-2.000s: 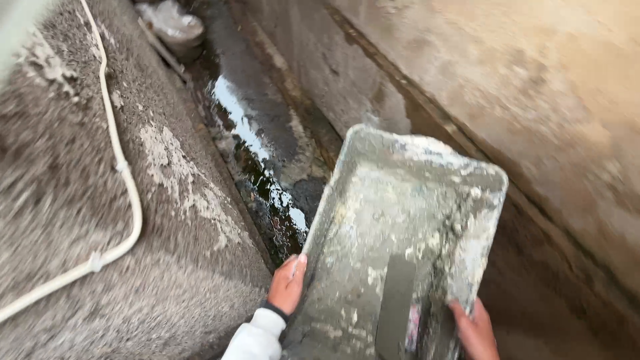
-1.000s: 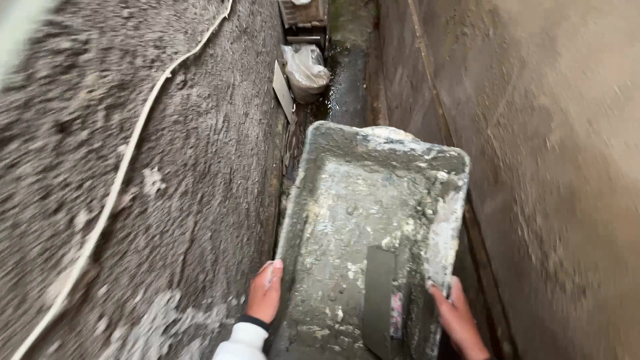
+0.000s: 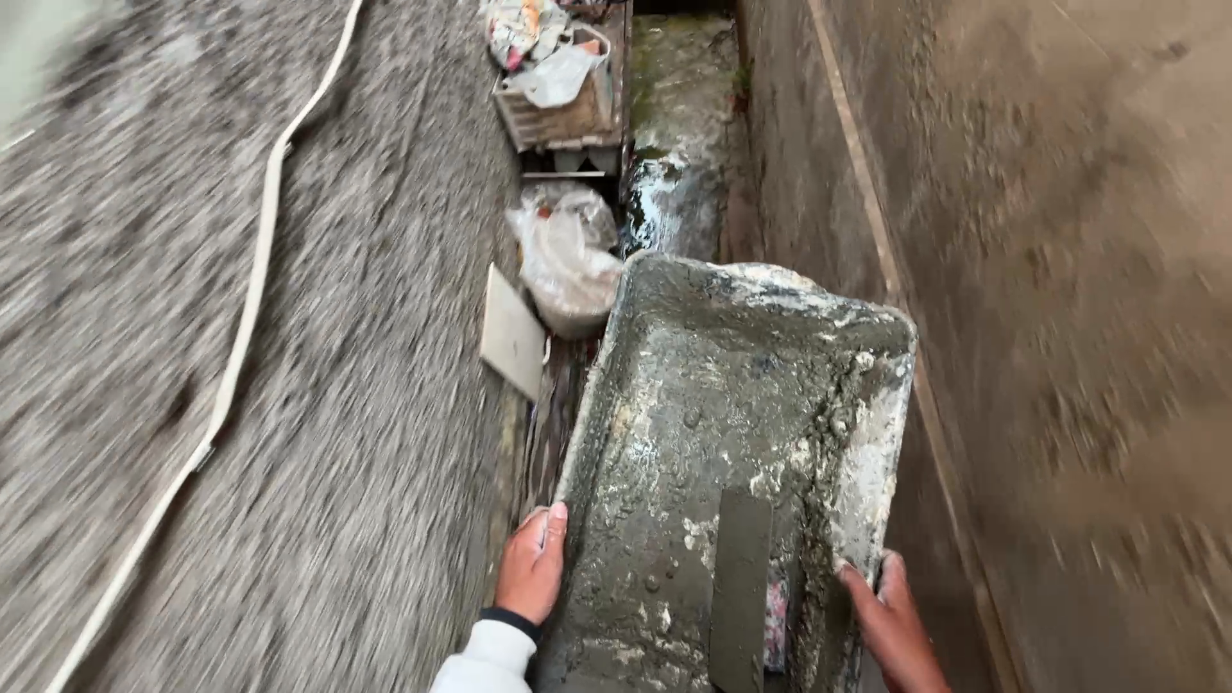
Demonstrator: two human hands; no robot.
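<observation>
A rectangular mortar tub [image 3: 674, 433], its inside smeared with wet grey mortar, is held out in front of me. My left hand [image 3: 532, 566], below a white sleeve with a dark cuff, grips its left rim. On the right rim is my right hand [image 3: 890, 616], thumb over the edge. In the lower part of the tub lies a flat, mortar-coated trowel blade [image 3: 740, 587]; its handle is not clearly visible. A small pink and white patterned piece [image 3: 776, 621] shows just right of the blade.
A rough wall [image 3: 366, 404] with a pale cable [image 3: 252, 289] runs along the left, another wall [image 3: 1059, 289] along the right. Ahead at left stand a white panel [image 3: 513, 332], a container with a clear plastic bag [image 3: 568, 250] and a crate [image 3: 558, 120]. Wet ground [image 3: 679, 144] lies beyond.
The view has swung to look farther along the passage, bringing the crate and panel into sight. Both hands have kept hold of the tub, and the blade remains inside it.
</observation>
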